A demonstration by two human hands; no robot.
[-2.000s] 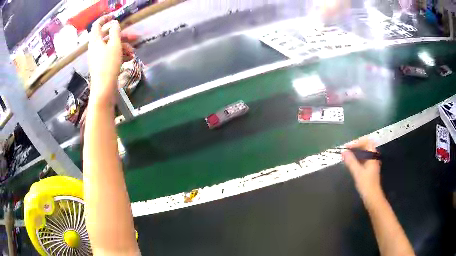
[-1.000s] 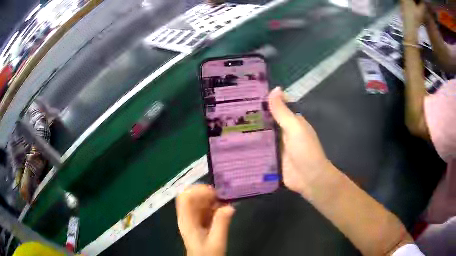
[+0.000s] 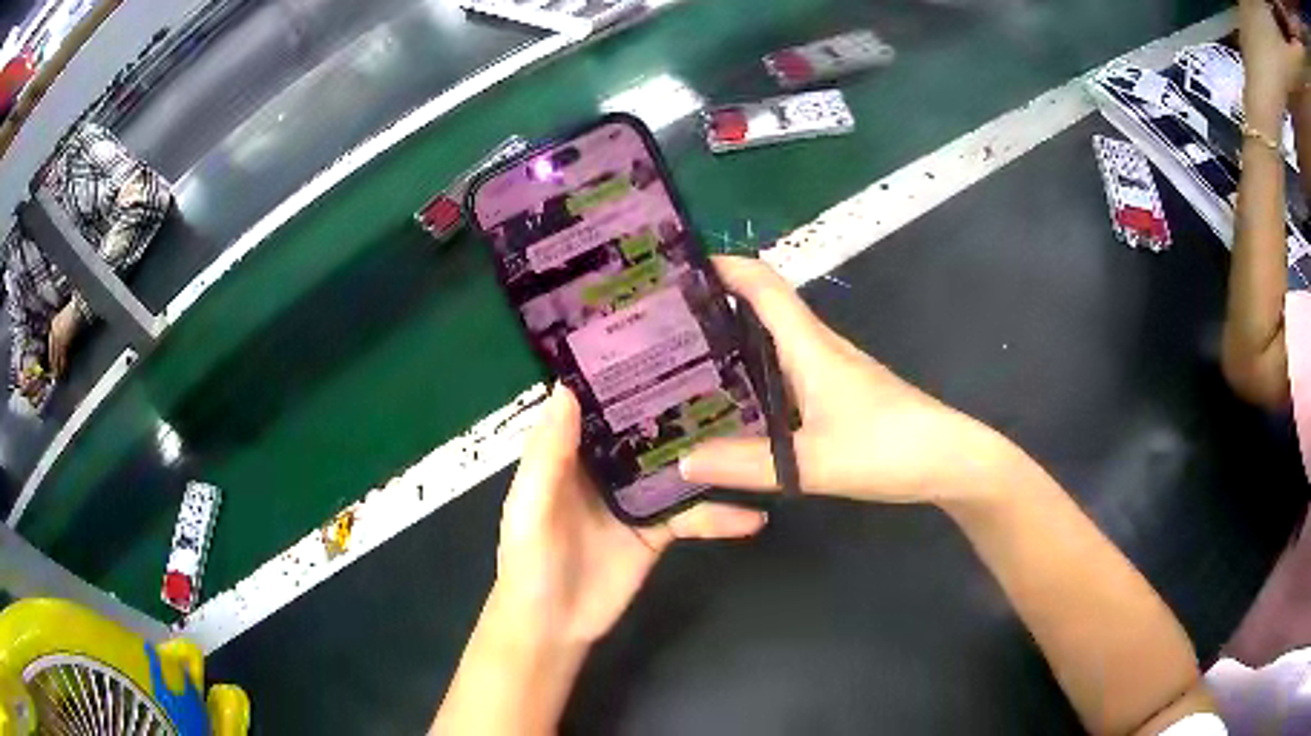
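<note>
A large black-framed smartphone (image 3: 618, 316) is held tilted above the bench and belt edge, its screen lit pink with green bubbles and a pale box in the middle. My left hand (image 3: 568, 532) is closed around its lower left side and bottom edge. My right hand (image 3: 834, 417) is at its lower right, with the thumb over the lower screen. Slim black tweezers (image 3: 781, 424) stand out from my right hand, beside the phone's right edge. The fingers behind the phone are hidden.
The green conveyor belt (image 3: 331, 345) carries several white units with red ends, one at the lower left (image 3: 191, 546). A white rail (image 3: 446, 475) borders the dark bench. A yellow fan (image 3: 86, 669) is lower left. Another unit (image 3: 1132, 191) and a person's arm (image 3: 1262, 216) are at the right.
The phone has tilted and moved slightly up and left; its screen shows a pale box instead of the keyboard. My left hand has moved up around its lower edge. My right thumb has moved onto the screen.
</note>
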